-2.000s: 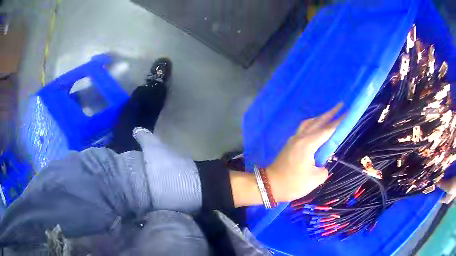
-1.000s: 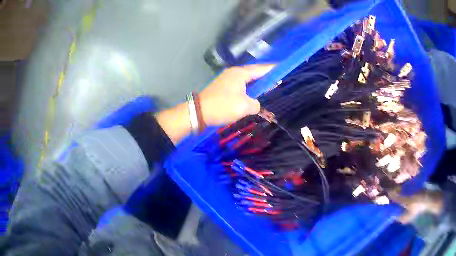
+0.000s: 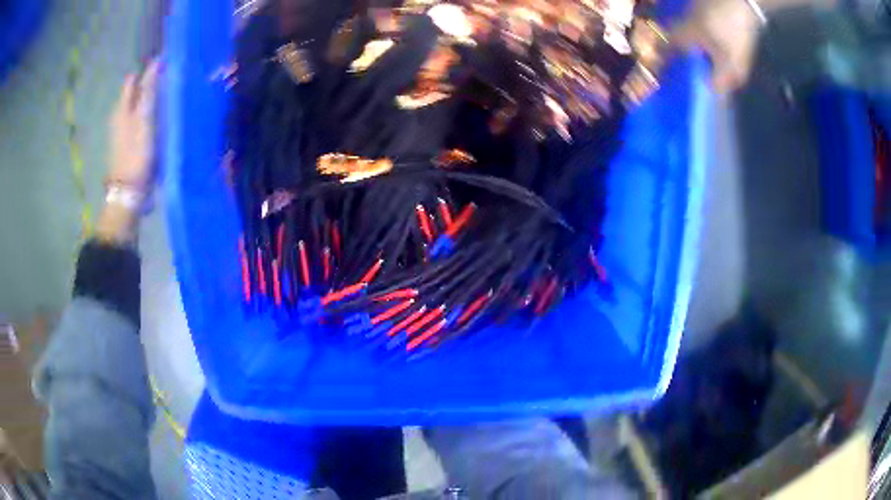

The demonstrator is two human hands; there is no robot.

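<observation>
A blue turnover bin [image 3: 430, 386] fills the middle of the view, close to my body. It holds a dense heap of black cable assemblies [image 3: 371, 225]. Their copper terminals [image 3: 354, 166] point to the far side, and their red and blue tips [image 3: 396, 312] lie at the near side. My left hand [image 3: 137, 132] is on the bin's left side, with its fingers partly hidden by the wall. My right hand [image 3: 721, 41] is blurred and grips the rim at the upper right.
A blue perforated stool [image 3: 244, 464] shows below the bin. Another blue bin [image 3: 848, 166] with something red stands at the right. Black plastic [image 3: 713, 395] and a carton edge [image 3: 830, 469] are at the lower right. Yellow floor tape [image 3: 73, 146] runs along the left.
The bin has turned from tilted to nearly square in front of me, and its near wall now faces my body. My left hand has moved to the left with it. My right hand shows more clearly.
</observation>
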